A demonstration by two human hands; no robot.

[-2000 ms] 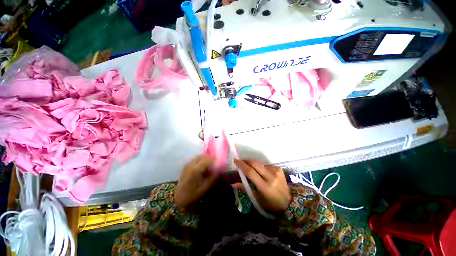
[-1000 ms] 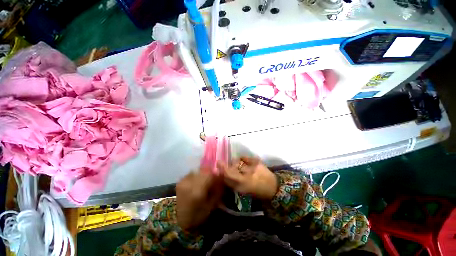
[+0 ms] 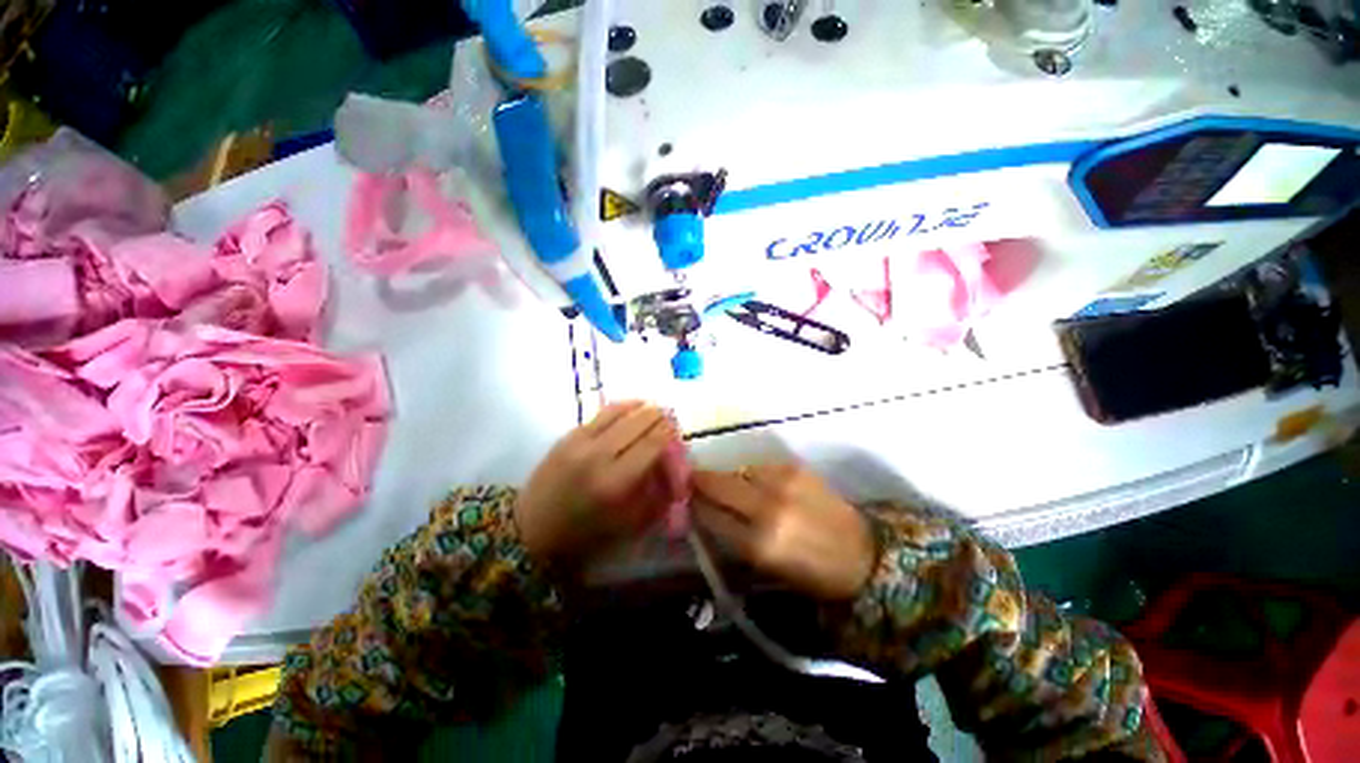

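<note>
A small pink fabric band (image 3: 676, 485) is held between my two hands, just in front of the needle area at the table's front edge. My left hand (image 3: 604, 480) grips its left side, fingertips on its top. My right hand (image 3: 779, 525) pinches at its right side and also holds a narrow white elastic or cord (image 3: 731, 599), which trails down over my lap. Much of the band is hidden by my fingers. The presser foot and needle area (image 3: 671, 316) stands behind my hands, with no fabric seen under it.
A large heap of pink pieces (image 3: 194, 403) lies left. Pink rings (image 3: 410, 224) lie behind the needle. Black snips (image 3: 798, 325), pink pieces (image 3: 955, 291) and a smartphone (image 3: 1171, 362) lie right. White hanks (image 3: 90, 686) are lower left, a red stool (image 3: 1245, 656) lower right.
The view has moved closer to the machine. My hands have come nearer the needle area. The band is bunched between my fingers, where before it stood out more beyond them.
</note>
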